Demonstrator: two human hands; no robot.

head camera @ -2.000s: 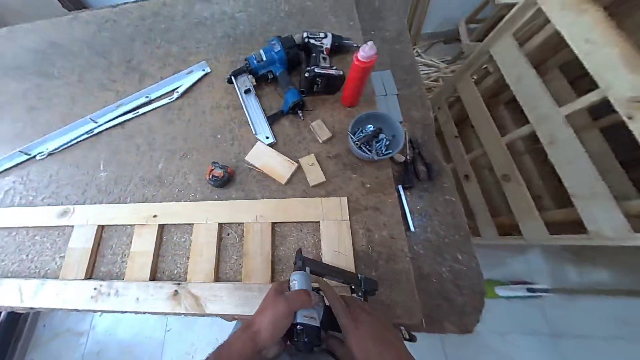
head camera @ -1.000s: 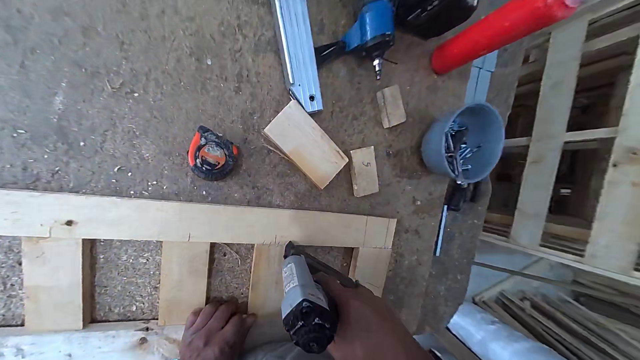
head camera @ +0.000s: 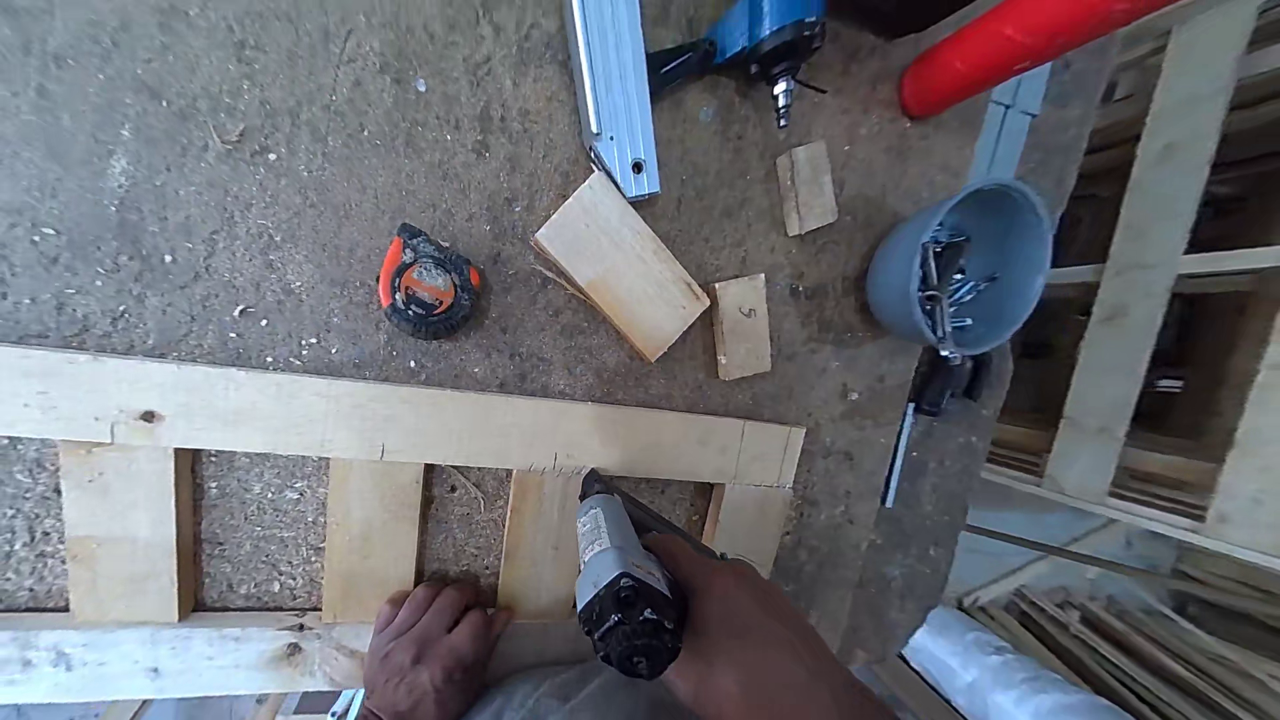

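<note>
A pneumatic stapler (head camera: 625, 580) with a grey body and black cap is gripped by my right hand (head camera: 745, 620). Its nose touches the wooden frame (head camera: 400, 415) where a short slat (head camera: 540, 545) meets the long upper rail. My left hand (head camera: 430, 645) rests on the lower rail (head camera: 180, 655), its fingers bent and its thumb beside the foot of that slat. Several short slats span the two rails. Pencil lines cross the upper rail near its right end. The stapler's trigger is hidden by my right hand.
Beyond the frame lie a tape measure (head camera: 428, 285), wood offcuts (head camera: 622, 265), a metal bar (head camera: 618, 90) and a blue air tool (head camera: 765, 35). At right are a red bottle (head camera: 1020, 45), a grey cup of screws (head camera: 895, 275), dark-handled pliers (head camera: 940, 385) and a slatted wooden structure (head camera: 1145, 240).
From both hands at the stapler near the frame's right end, my left hand has moved to the lower rail; the stapler is now at a slat joint. The view has moved much closer.
</note>
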